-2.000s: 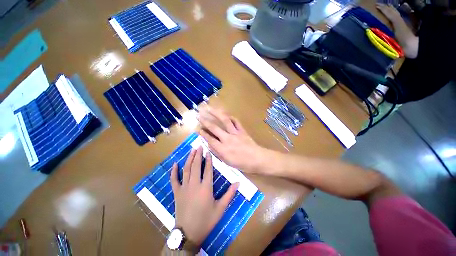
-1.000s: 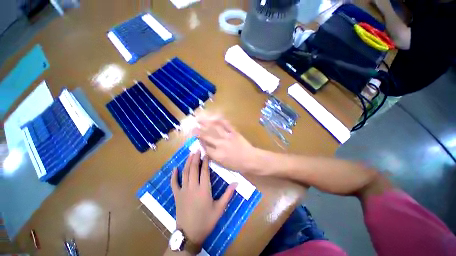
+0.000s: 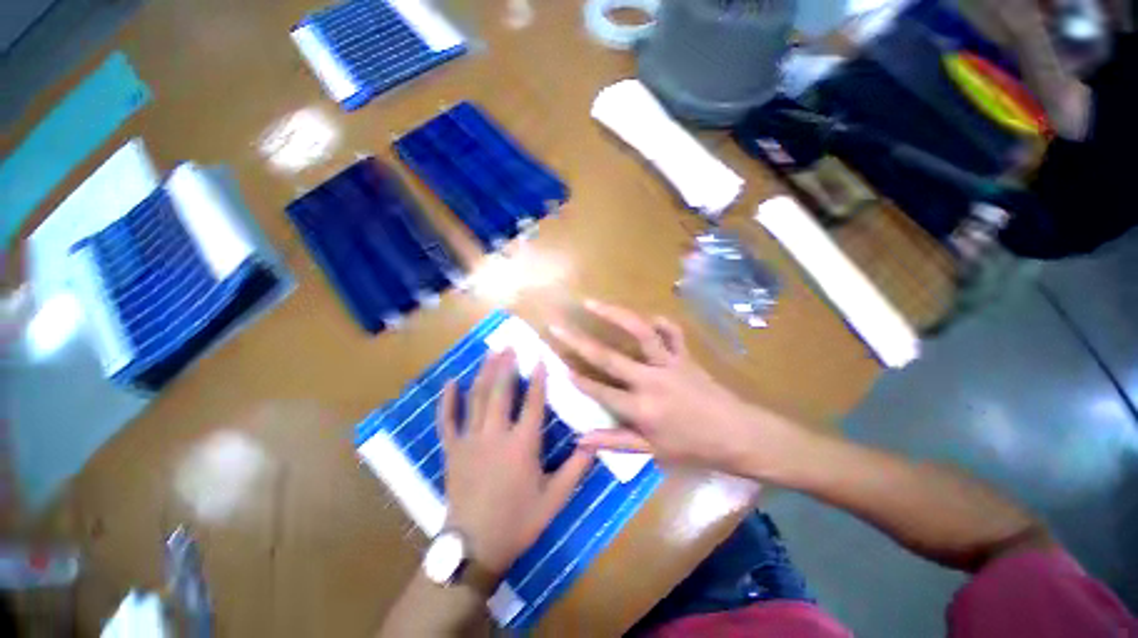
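Observation:
A bright blue solar cell panel (image 3: 580,530) with silvery lines lies on the table before me, a white strip (image 3: 402,480) along its lower left edge and another white strip (image 3: 562,374) along its upper right side. My left hand (image 3: 499,467), with a watch at the wrist, lies flat on the panel with its fingers spread. My right hand (image 3: 655,393) is over the upper right strip, fingers apart, holding nothing visible. Whether its fingertips touch the strip is too blurred to tell.
Two dark blue cells (image 3: 374,243) lie beyond the panel. A cell stack (image 3: 181,280) is at left, another panel (image 3: 381,47) at the back. White strips (image 3: 836,280), silvery ribbons (image 3: 736,284) and a grey ribbed body (image 3: 718,62) are at right. Another person's arm (image 3: 1042,62) shows upper right.
My right hand has moved right and nearer, from the panel's top corner to along the white strip, and its fingers are more spread. My left hand stays on the panel. The view has shifted and blurred.

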